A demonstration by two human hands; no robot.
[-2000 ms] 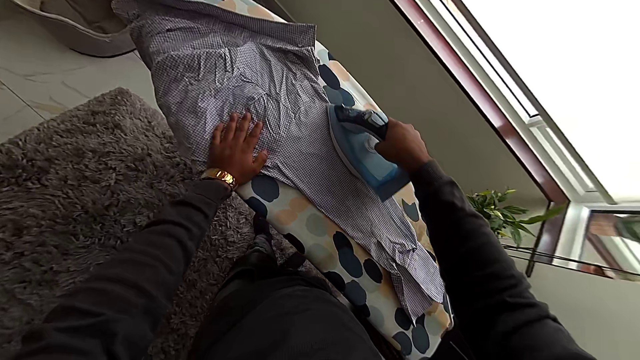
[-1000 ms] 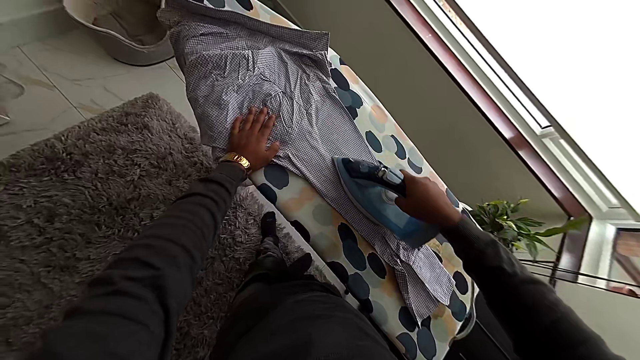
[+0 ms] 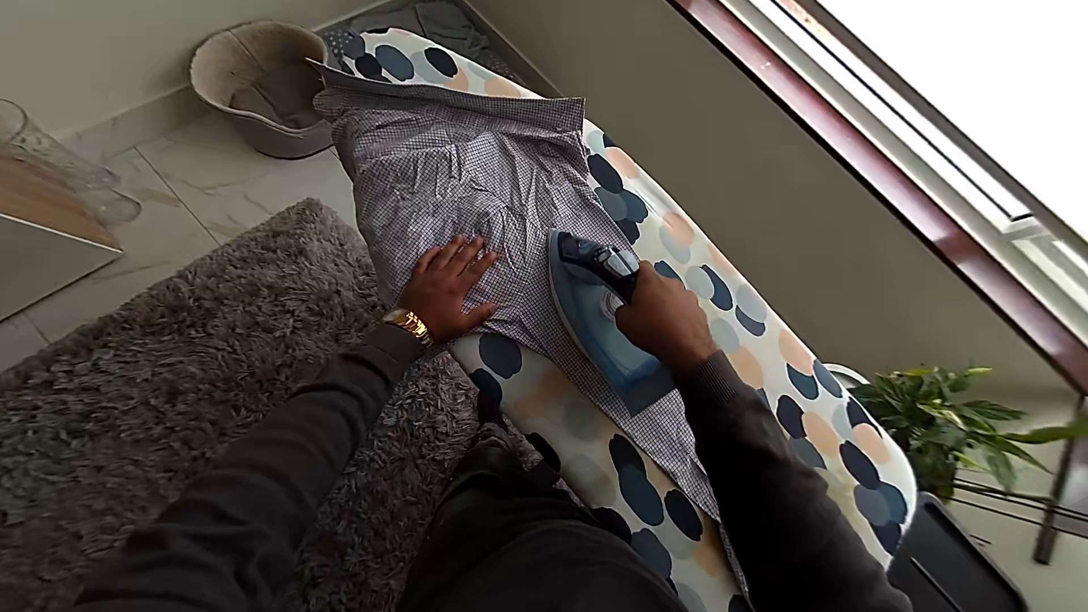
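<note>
A wrinkled, finely checked shirt (image 3: 416,191) lies spread over an ironing board (image 3: 731,327) with a spotted cover. My left hand (image 3: 450,289), a gold watch at its wrist, rests flat on the shirt near the board's left edge, fingers spread. My right hand (image 3: 667,314) grips the handle of a blue steam iron (image 3: 595,319). The iron sits on the narrow part of the shirt, probably a sleeve, just right of my left hand, its tip pointing up and away. Part of the shirt's lower end is hidden under my right forearm.
A shaggy grey rug (image 3: 212,365) covers the floor on the left. Beyond it stands a beige fleece-lined basket (image 3: 263,127) by the wall. A clear glass or plastic object (image 3: 68,170) is at the far left. At the right are a leafy plant (image 3: 943,416) and a window frame (image 3: 901,187).
My right hand has moved the iron up along the shirt, closer to my left hand, after it slid down a little earlier. My left hand stays flat on the fabric. The view has shifted.
</note>
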